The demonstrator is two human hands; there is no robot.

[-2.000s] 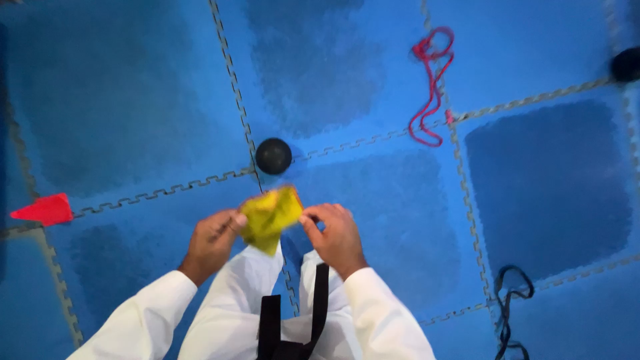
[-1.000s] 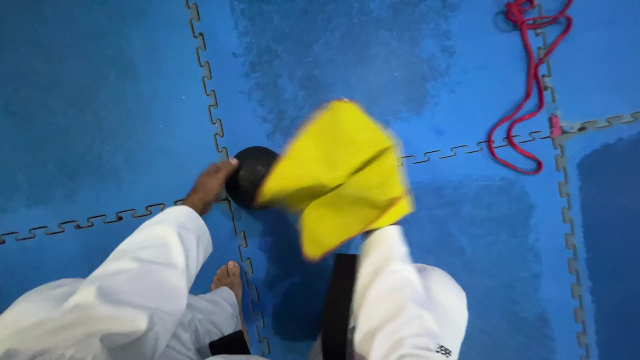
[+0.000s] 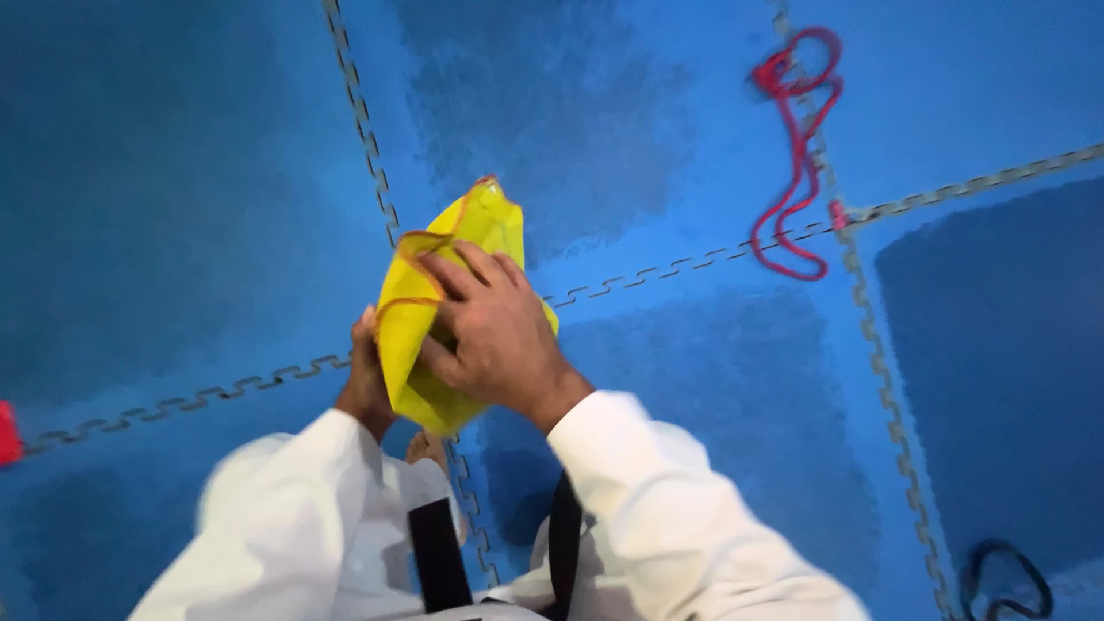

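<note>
A yellow cloth (image 3: 496, 228) with reddish-brown edging is bunched up between my hands, low in front of my body. My left hand (image 3: 369, 379) supports it from the left side, its fingers largely hidden behind the fabric. My right hand (image 3: 500, 323) lies over the cloth with bent fingers pressing into its folds. The black ball of the earlier frames does not show; whether it is inside or behind the cloth, I cannot tell. White sleeves cover both my arms, and the ends of a black belt (image 3: 440, 552) hang at my waist.
Blue interlocking foam mats (image 3: 604, 129) cover the floor. A red rope (image 3: 798, 172) lies looped at the upper right, near a small red piece (image 3: 838, 216) on a seam. A dark cord (image 3: 1005, 561) is at the lower right, a red object (image 3: 7, 433) at the left edge. My bare foot (image 3: 427, 450) shows below the cloth.
One second ago my left hand was on the black ball and the yellow cloth hung spread out beside it. Now both hands are on the gathered cloth, and the ball is out of sight.
</note>
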